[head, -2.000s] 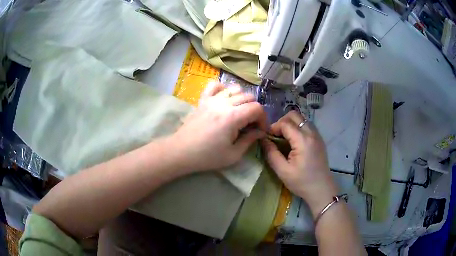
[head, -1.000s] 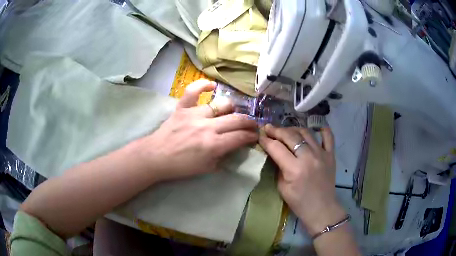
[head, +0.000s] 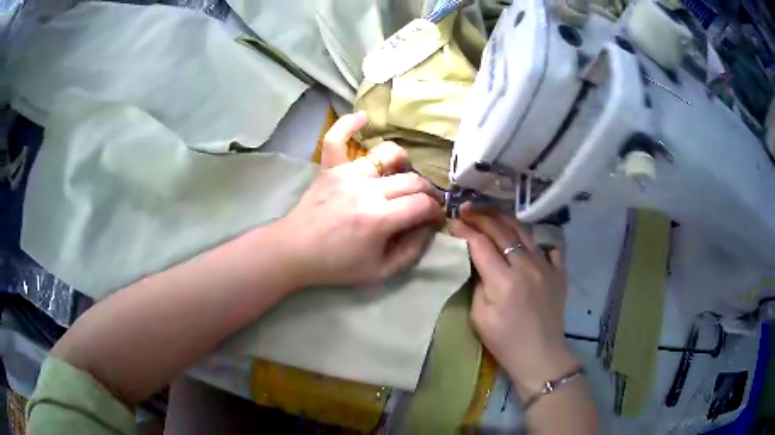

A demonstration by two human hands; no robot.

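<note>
The pale green panel [head: 357, 327] lies left of and below the needle, partly under my left arm. The darker olive band [head: 446, 365] runs down beside its right edge. My left hand [head: 365, 217] presses on the panel's edge just left of the presser foot [head: 453, 201], fingers bent, thumb tucked under. My right hand [head: 514, 280] lies with its fingertips on the cloth edge at the right front of the foot. The fingers hide the seam edge. The white sewing machine head [head: 527, 102] stands over the fingertips.
A stack of olive strips [head: 646, 314] lies right of the needle, with dark snips [head: 682, 365] beyond it. Crumpled yellow-green cloth [head: 425, 102] with a white label [head: 404, 51] is heaped behind the needle. Another pale panel [head: 170, 64] spreads at the upper left. Yellow-orange tape [head: 314, 395] shows at the front edge.
Both hands have moved from pinching the edges in front of the needle to lying flatter at the presser foot. The panel and band have shifted towards the foot. The camera view has also shifted.
</note>
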